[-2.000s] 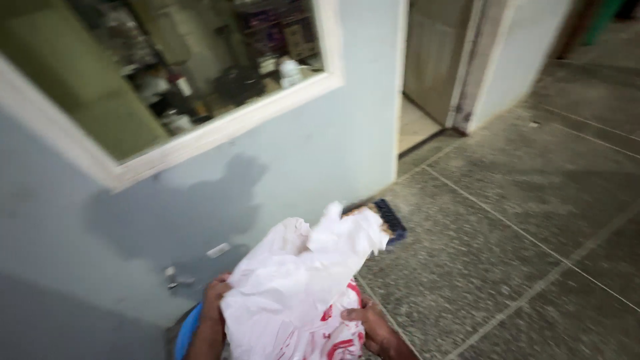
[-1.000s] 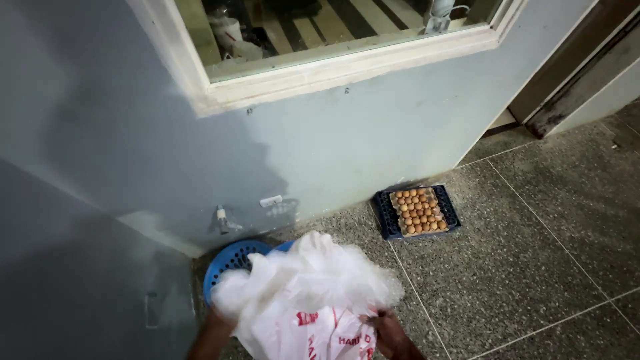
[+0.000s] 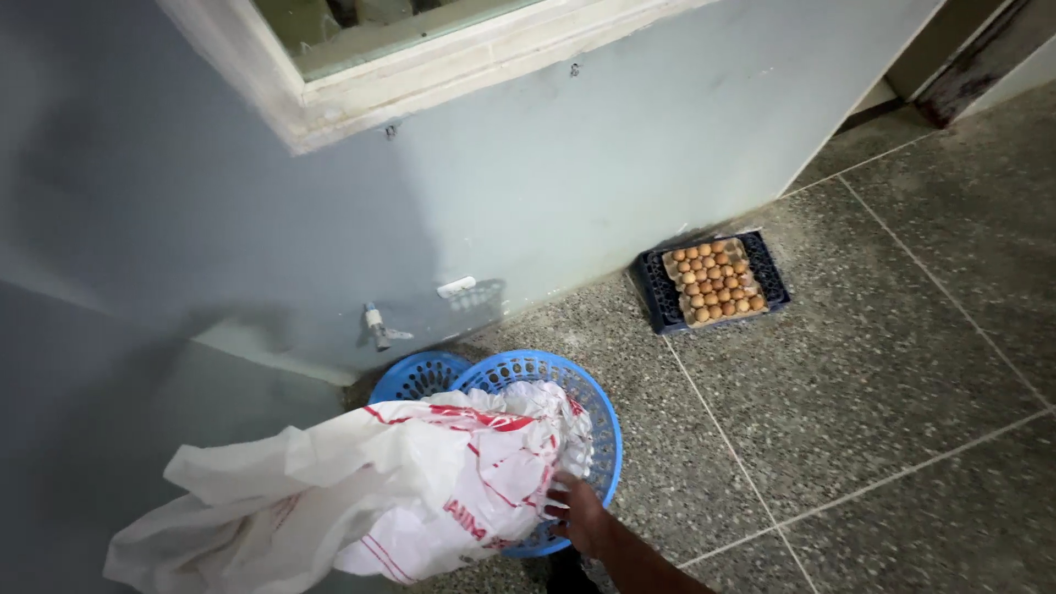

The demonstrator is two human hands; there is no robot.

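Note:
A large crumpled white plastic sack (image 3: 429, 478) with red print stretches from the lower left to the lower centre. Its gathered right end lies in a round blue perforated plastic basket (image 3: 609, 437). My right hand (image 3: 577, 516) is at the basket's near side, fingers spread and touching or close to the sack; whether it grips the plastic is unclear. My left hand is not visible, perhaps hidden by the sack. A second blue perforated basket (image 3: 421, 373) stands behind and to the left, partly covered by the first one and the sack.
A cardboard tray of brown eggs (image 3: 716, 282) rests on a dark plastic crate (image 3: 657, 289) against the wall. A water tap (image 3: 376, 327) and a small white fitting (image 3: 456, 287) are on the wall above the baskets. A white window frame (image 3: 495, 66) is higher up, and a doorway (image 3: 899, 91) is at upper right.
The white sack, earlier bunched between both hands, now stretches to the left with one end in a blue basket. My left hand has gone out of sight. The view has shifted, showing more of the baskets.

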